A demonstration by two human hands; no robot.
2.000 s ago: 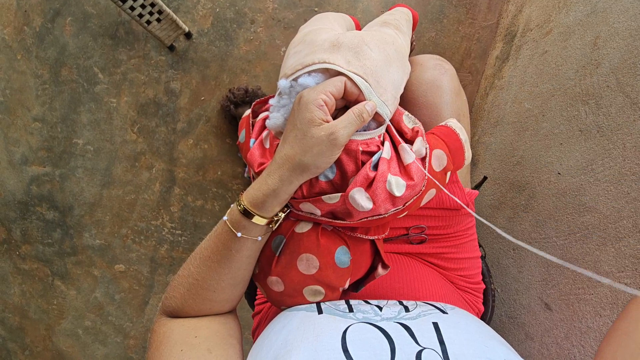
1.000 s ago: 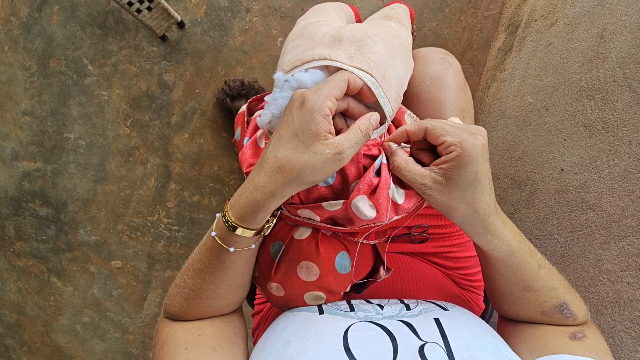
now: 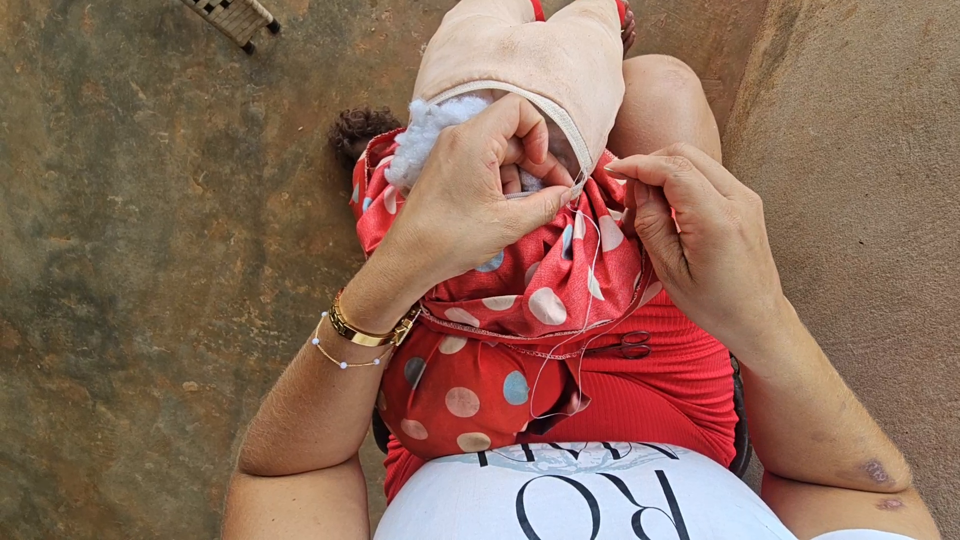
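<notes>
A stuffed cloth doll body [image 3: 525,64] of beige fabric lies on my lap, its edged opening facing me. White stuffing [image 3: 431,139] bulges from the left of that opening. My left hand [image 3: 487,176] pinches the opening's rim between thumb and fingers at its right end. Just right of it, my right hand [image 3: 694,225] has thumb and forefinger close together; a needle between them cannot be made out. White thread [image 3: 592,285] runs from the rim down in a loose loop over the red polka-dot fabric [image 3: 461,401].
Small scissors [image 3: 634,345] lie on the red skirt [image 3: 660,397] below my right hand. Dark curly doll hair [image 3: 364,131] shows left of the fabric. A woven piece with dark feet [image 3: 236,22] stands on the floor at the upper left.
My right hand, out of view two seconds ago, came in to the rim and now sits slightly right of it. The thread stretched off to the right earlier now hangs loose. My left hand stays at the opening.
</notes>
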